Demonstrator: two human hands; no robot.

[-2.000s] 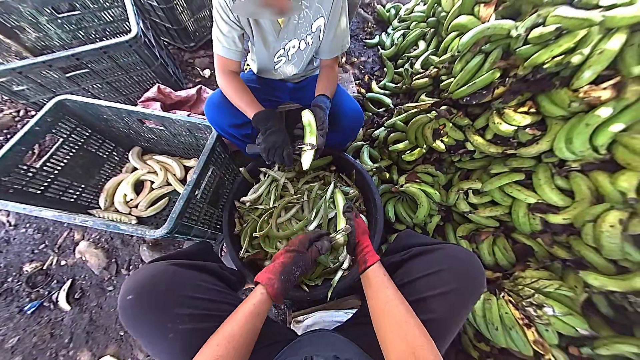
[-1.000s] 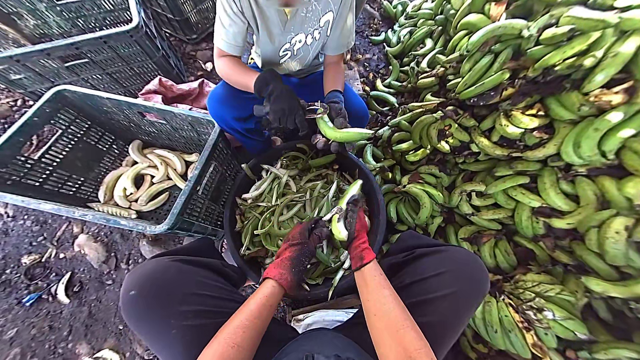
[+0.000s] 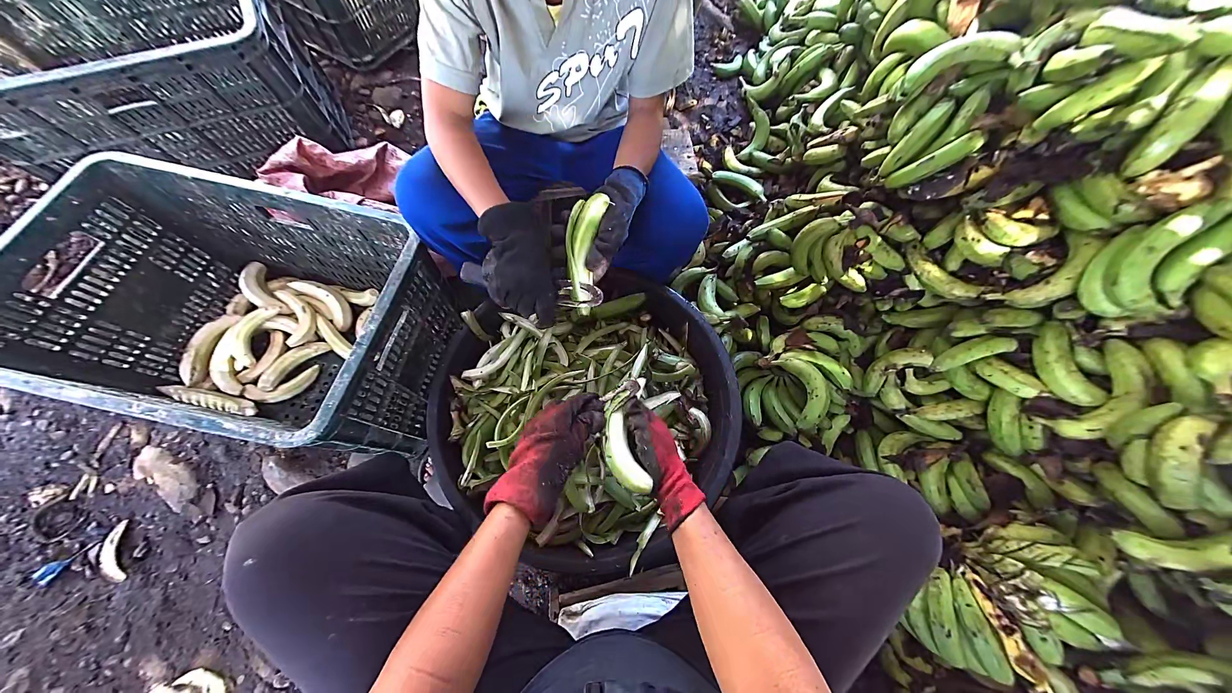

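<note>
Both my hands wear red and black gloves over a round black tub (image 3: pixel 730 414) heaped with green plantain peels (image 3: pixel 510 385). My right hand (image 3: pixel 662 457) is closed around a partly peeled plantain (image 3: pixel 624 454), whose pale flesh shows between my hands. My left hand (image 3: pixel 553 452) touches its upper end with curled fingers; whether it holds a tool is hidden. Across the tub, a co-worker's dark gloved hands (image 3: pixel 520 255) work on a green plantain (image 3: pixel 583 236); a blade shows at its lower end.
A green plastic crate (image 3: pixel 144 404) at the left holds peeled plantains (image 3: pixel 279 337). More crates (image 3: pixel 144 96) stand behind it, near a reddish cloth (image 3: pixel 332 171). A large pile of green plantains (image 3: pixel 1001 366) fills the right side. The co-worker (image 3: pixel 577 77) sits opposite. Stones and scraps lie on the dirt.
The plantain in my right hand has turned from slanting up to pointing down toward me. The co-worker's plantain has swung from lying sideways to upright.
</note>
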